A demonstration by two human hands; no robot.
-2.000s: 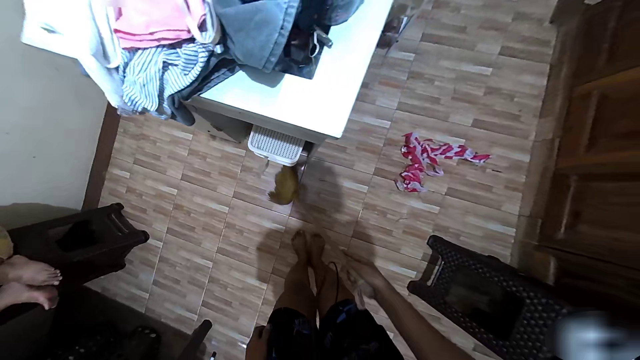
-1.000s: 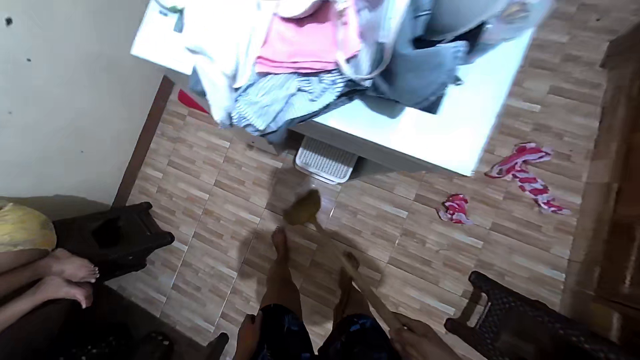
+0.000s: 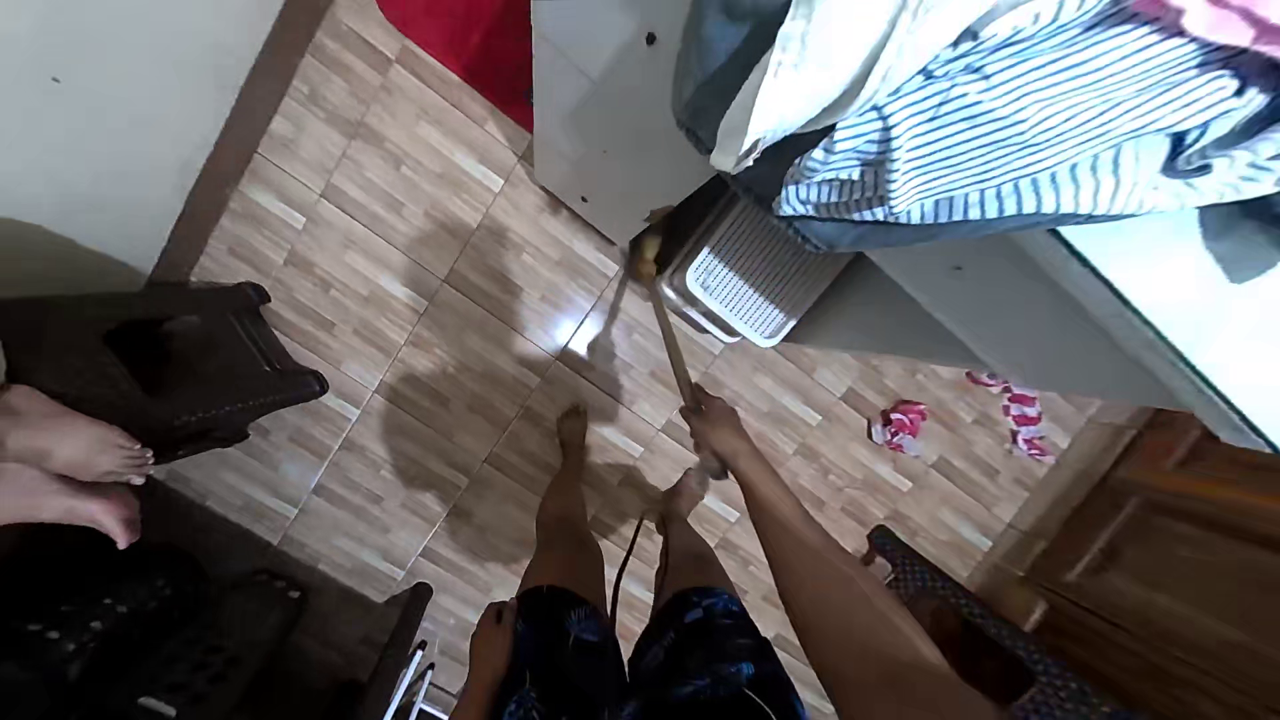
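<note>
My right hand (image 3: 715, 428) grips the handle of a soft broom (image 3: 672, 335), whose tan bristle head (image 3: 648, 250) is at the gap between the table's side panel and a plastic basket. The white perforated basket (image 3: 745, 270) stands under the table. My left hand (image 3: 493, 635) hangs beside my left thigh with no object seen in it; its fingers are partly hidden and hard to read. A red and white patterned cloth piece (image 3: 900, 427) lies on the tiled floor, with a similar strip (image 3: 1024, 420) to its right.
Striped and other clothes (image 3: 980, 120) are heaped on the white table (image 3: 1200, 330). A dark plastic stool (image 3: 200, 375) stands at left, next to another person's feet (image 3: 75, 460). Another dark stool (image 3: 970, 620) is at lower right, near a wooden cabinet (image 3: 1160, 540). A red item (image 3: 480, 50) lies at the top.
The broom head has moved from the open floor in front of the basket to the basket's left side. The view has shifted left and closer to the table.
</note>
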